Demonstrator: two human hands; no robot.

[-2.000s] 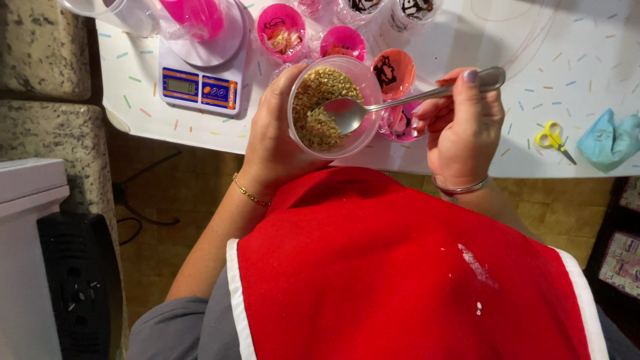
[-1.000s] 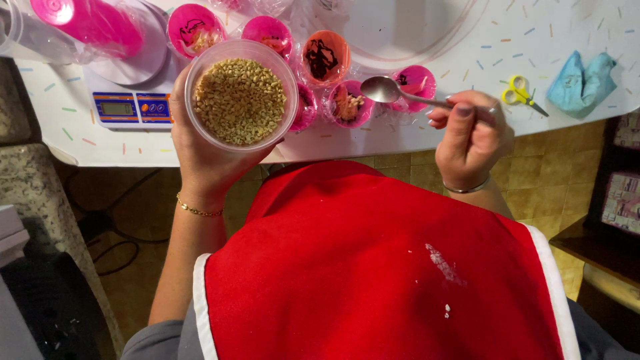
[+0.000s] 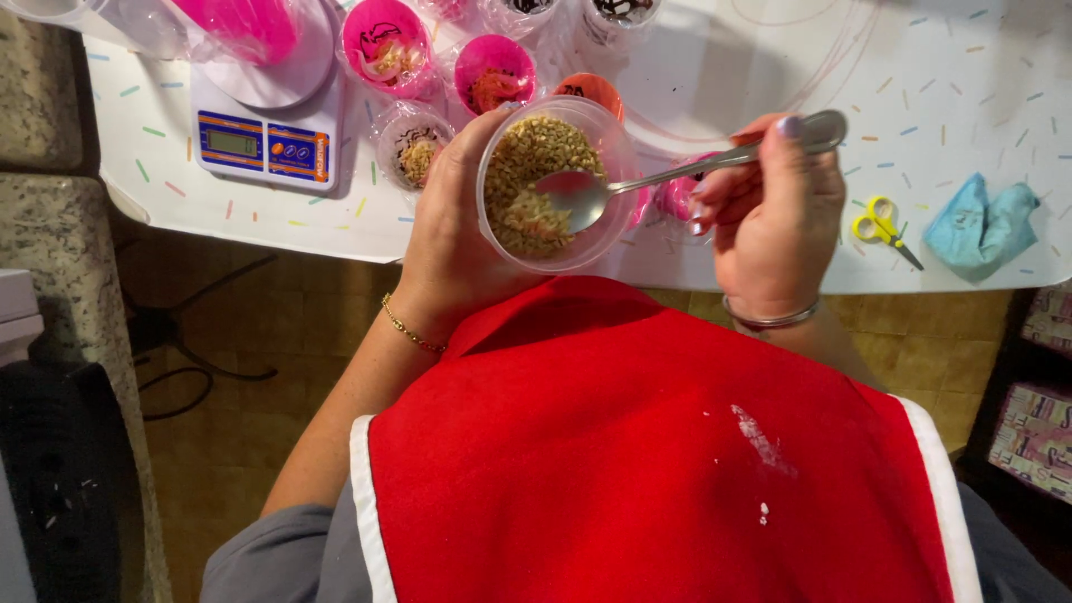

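Note:
My left hand [image 3: 456, 197] holds a clear round plastic tub [image 3: 615, 226] over the table's front edge. Chopped nuts or a similar tan crumb [image 3: 548, 142] lie inside it. My right hand [image 3: 779, 218] grips the handle of a metal spoon [image 3: 670, 173], whose bowl rests within the tub, among the pieces. Beyond the tub stand plastic-wrapped pink cups [image 3: 496, 74] with shredded filling, an orange cup [image 3: 590, 90] partly hidden by the tub, and a clear wrapped cup [image 3: 414, 151]. Another pink cup [image 3: 682, 188] shows between the tub and my right hand.
A digital kitchen scale [image 3: 268, 151] at the left bears a pink item in plastic film [image 3: 243, 25]. Yellow-handled scissors [image 3: 883, 230] and a crumpled blue cloth or glove [image 3: 980, 226] lie at the right. A speckled stone counter edge [image 3: 63, 234] runs down the far left.
One second ago the spoon was outside the tub, over the cups; now its bowl is inside. The tub has moved nearer my right hand. The view has shifted.

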